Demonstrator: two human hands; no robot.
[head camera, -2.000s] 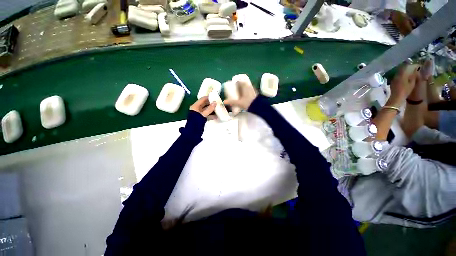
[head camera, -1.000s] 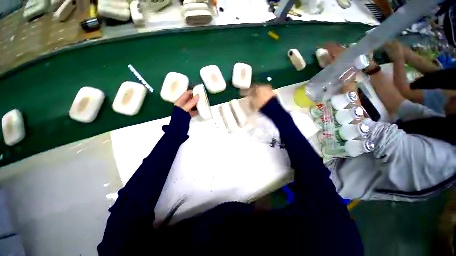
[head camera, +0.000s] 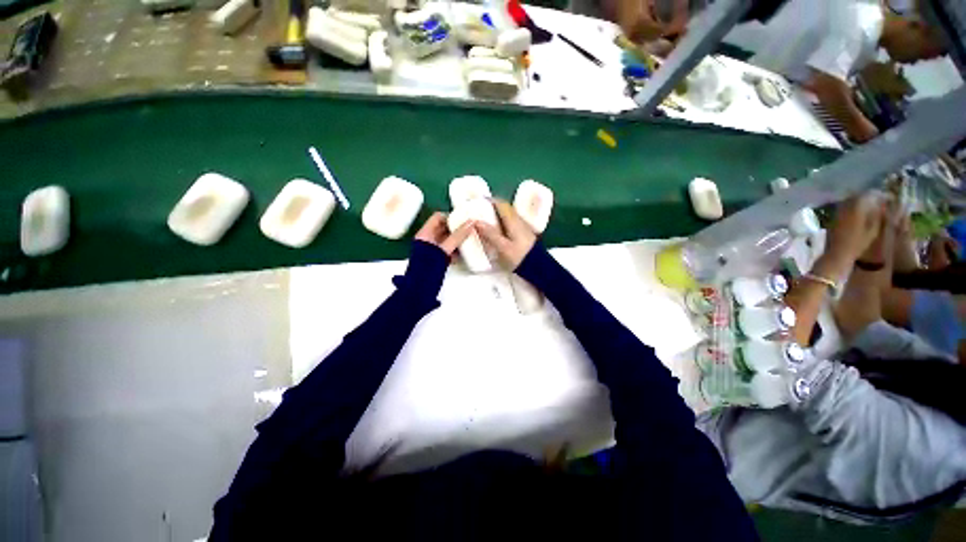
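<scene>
My left hand (head camera: 443, 233) and my right hand (head camera: 513, 237) both hold one cream-white case (head camera: 472, 246) between them, over the belt-side edge of the white sheet (head camera: 424, 349). Fingers of both hands cover parts of this case. Another cream case (head camera: 469, 191) lies on the green belt just behind it, partly hidden. A narrow cream case (head camera: 526, 293) stands on edge on the white sheet, below my right hand. More cases lie flat on the belt, such as one to the left (head camera: 393, 208) and one to the right (head camera: 534, 205), with faint tan marks.
The green belt (head camera: 424, 132) runs across, carrying a white strip (head camera: 328, 177) and a yellow scrap (head camera: 606, 139). Bottles with white caps (head camera: 756, 355) stand at right beside a grey post (head camera: 826, 185) and a person in grey (head camera: 847, 434). Piled cases (head camera: 493, 74) lie beyond the belt.
My right hand has moved left from the cases on edge to the held case, beside my left hand. The held case has turned. The view has shifted, so the belt sits lower in the picture.
</scene>
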